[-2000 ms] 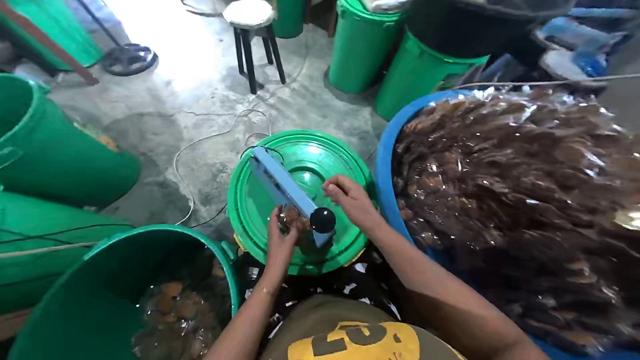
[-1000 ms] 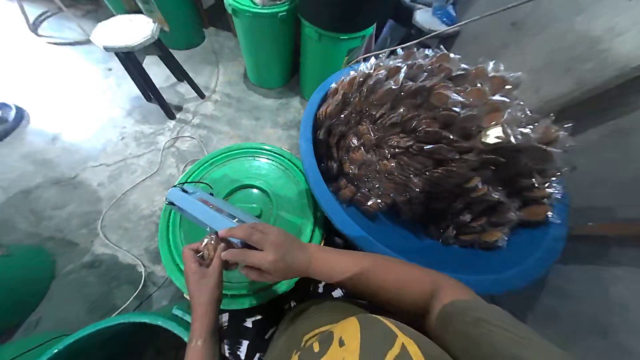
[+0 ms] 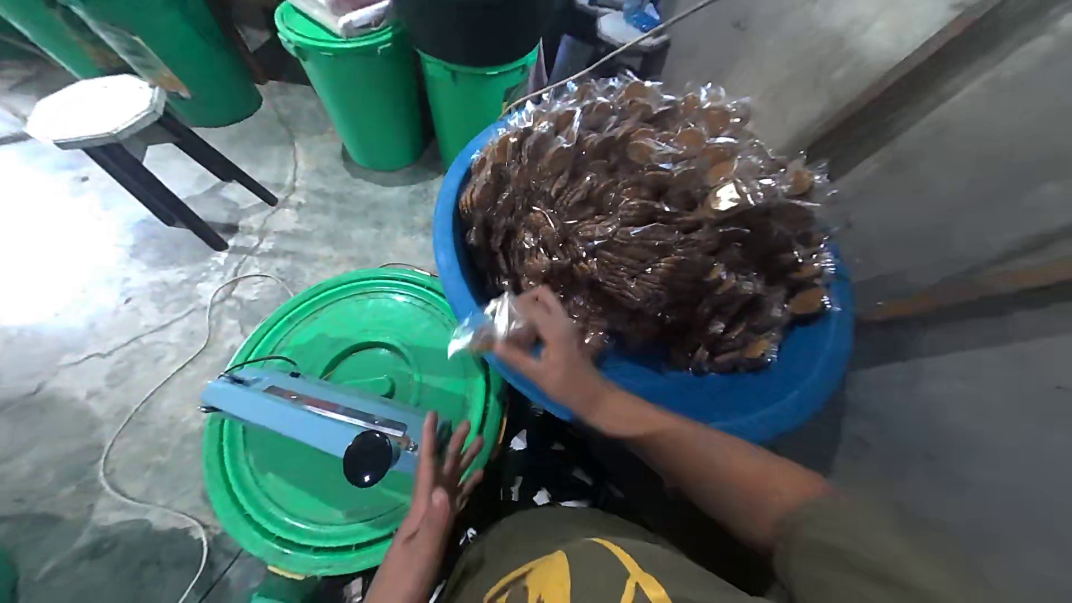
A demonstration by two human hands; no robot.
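Note:
My right hand (image 3: 553,352) grips a small clear plastic packet (image 3: 494,325) over the near left rim of a big blue plastic tub (image 3: 712,402). Heaped in that tub are many clear packets of round brown pieces (image 3: 636,226). My left hand (image 3: 437,477), fingers spread and holding nothing, is beside the near end of a light blue hand impulse sealer (image 3: 318,410) with a round black knob (image 3: 368,458). The sealer lies on the green lid (image 3: 293,519) of a round plastic container. What the held packet contains is mostly hidden by my fingers.
Lidded green bins (image 3: 360,100) and a green bin with a black vessel on it (image 3: 469,96) stand behind. A stool with a white top (image 3: 99,109) is at the upper left. A pale cable (image 3: 126,377) runs over the concrete floor, and a wall rises on the right.
My right hand has moved away from my left hand and the sealer to the blue tub, carrying a packet. My left hand has opened. The view has shifted toward the tub.

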